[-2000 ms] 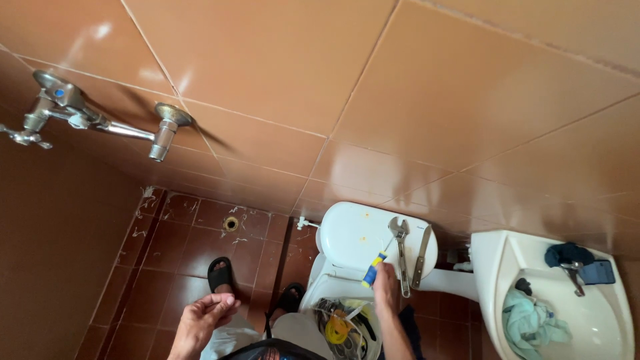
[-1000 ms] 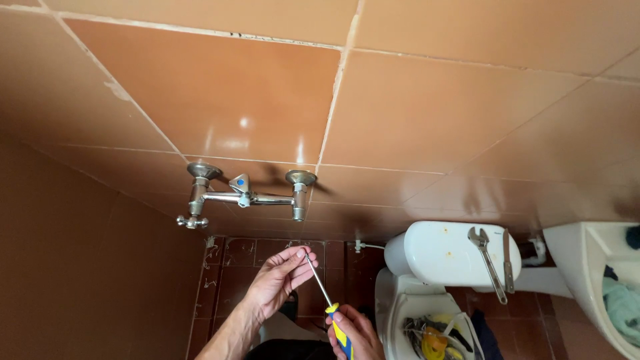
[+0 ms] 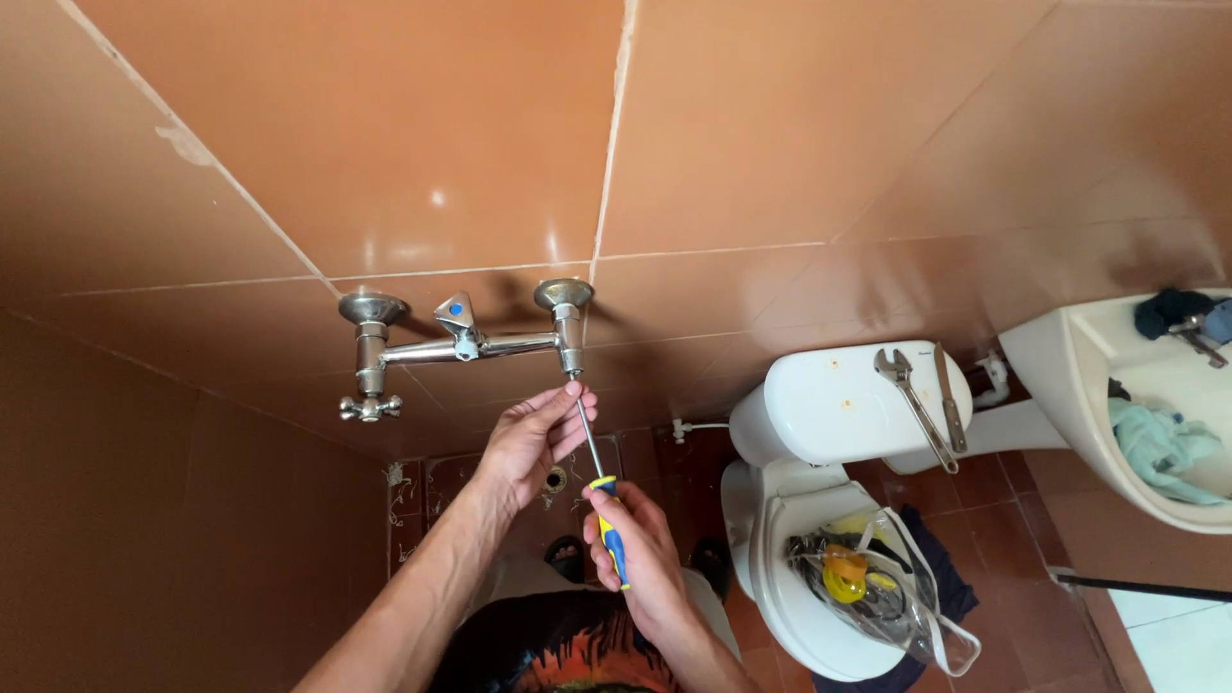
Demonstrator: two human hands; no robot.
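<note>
My right hand [image 3: 635, 544] grips the blue and yellow handle of a screwdriver [image 3: 594, 452], whose metal shaft points up toward the wall. With fingertips near the shaft's tip, my left hand [image 3: 539, 438] is just below the right valve body of a chrome wall-mounted mixer tap [image 3: 515, 345]; whether it pinches the tip or a small part there cannot be told. The tip is at or close to the lower end of that valve body, which bears no handle. A chrome cross handle [image 3: 371, 408] sits on the left valve body.
An adjustable wrench [image 3: 916, 409] and a knife [image 3: 950, 397] lie on the toilet tank lid [image 3: 808, 404]. A clear plastic bag [image 3: 881, 587] with tools and yellow tape rests on the toilet. At right, a washbasin [image 3: 1068, 385] holds a light green cloth [image 3: 1160, 448]. A floor drain [image 3: 554, 478] lies below.
The screwdriver has moved from beside the toilet tank to the mixer tap. Both hands have come together along it and risen to the right valve body. The view has shifted toward the tap.
</note>
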